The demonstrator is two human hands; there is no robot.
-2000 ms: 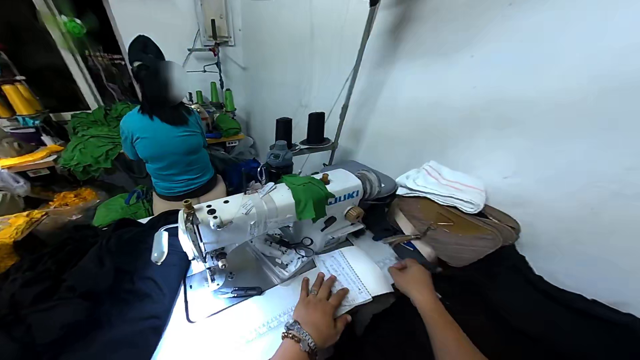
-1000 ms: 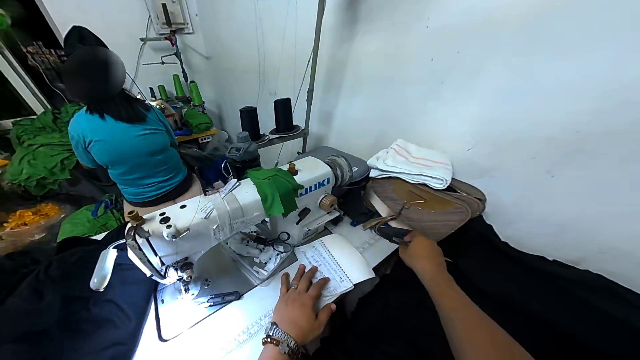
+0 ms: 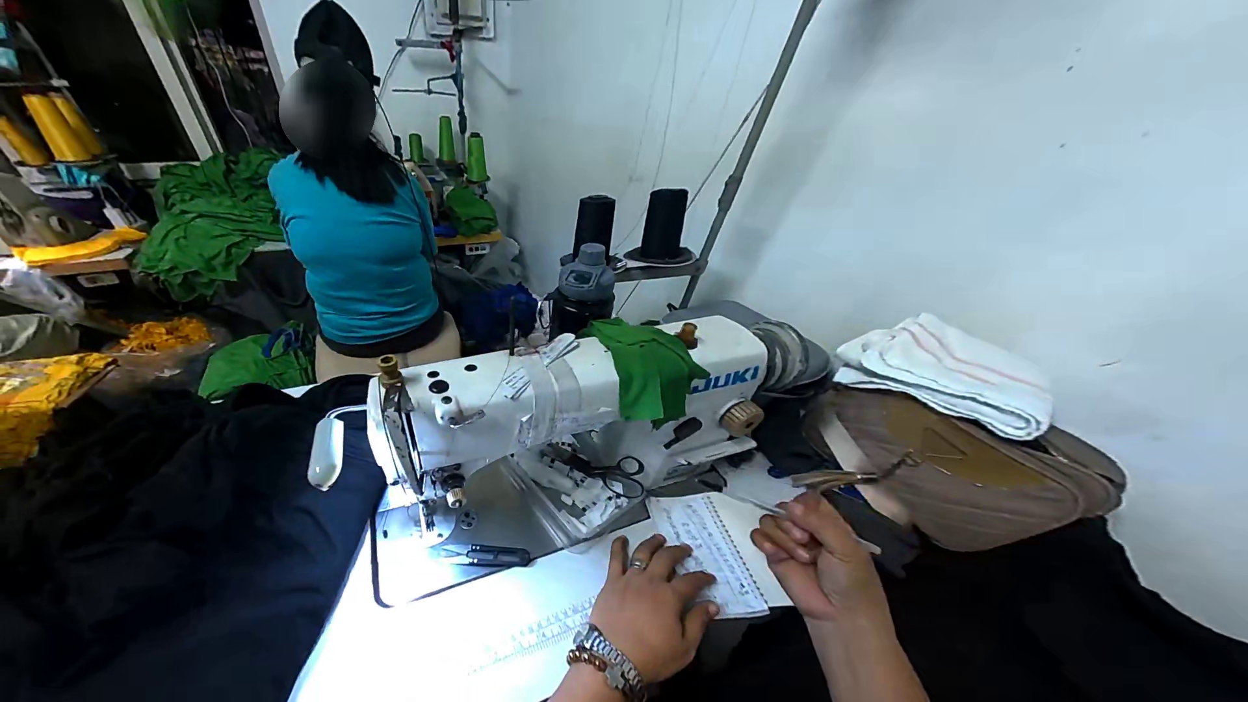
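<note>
My left hand (image 3: 655, 606) lies palm down with fingers spread on the left edge of a spiral notebook (image 3: 721, 551) with handwriting. My right hand (image 3: 817, 551) is raised over the notebook's right side, its fingers closed around a thin pen-like item (image 3: 756, 502). To the left stands a white Juki sewing machine (image 3: 585, 390) with a green cloth (image 3: 647, 369) draped over its arm. Small scissors (image 3: 622, 475) rest behind the notebook, and thread snips (image 3: 495, 555) lie near the needle plate. A ruler scale (image 3: 536, 629) is on the white table.
A brown bag (image 3: 960, 468) with a folded white towel (image 3: 946, 375) on it sits at the right. Black fabric (image 3: 175, 546) covers the left side. Black thread cones (image 3: 665, 226) and a dark bottle (image 3: 583, 292) stand behind the machine. A person (image 3: 359, 244) sits beyond, facing away.
My right hand has moved from beside the bag back toward the notebook. The dark object it held one second ago is no longer seen in it; a thin item is there now.
</note>
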